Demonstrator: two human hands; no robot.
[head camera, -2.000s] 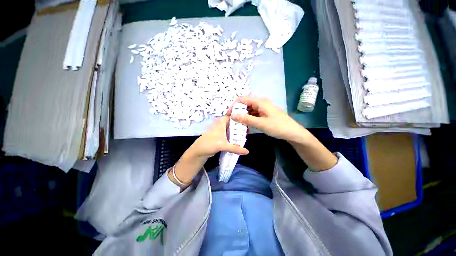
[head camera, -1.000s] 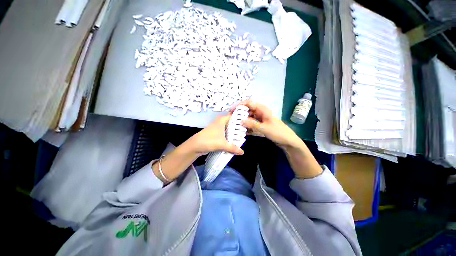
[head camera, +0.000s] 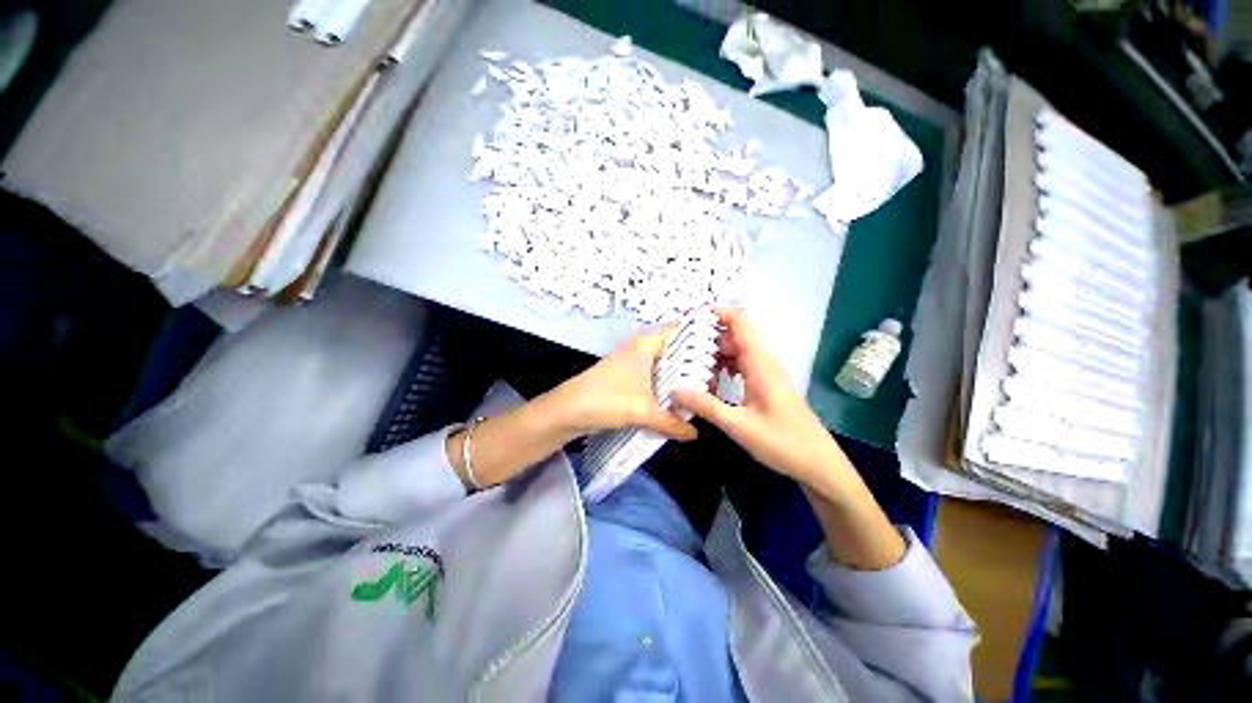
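My left hand (head camera: 621, 390) is closed around a bundle of narrow white strips (head camera: 688, 353), held tilted over my lap at the board's near edge, with its toothed end up. My right hand (head camera: 759, 409) is at the upper right side of the bundle, thumb on its face and fingers behind it. A white bit shows under the right palm; whether that hand pinches a piece cannot be told. A large heap of small white pointed pieces (head camera: 618, 186) lies on the pale work board (head camera: 426, 213), just beyond my hands.
A small labelled bottle (head camera: 871, 360) stands or lies on the green bench right of the board. Crumpled white tissue (head camera: 868, 148) is at the board's far right. Layered stacks are at left (head camera: 179, 151) and right (head camera: 1078, 295). A blue crate (head camera: 1046, 618) is below right.
The whole view has turned and shifted, so the bench appears more tilted. My left hand still holds the bundle. My right hand stays at its upper end, with the fingers slightly shifted.
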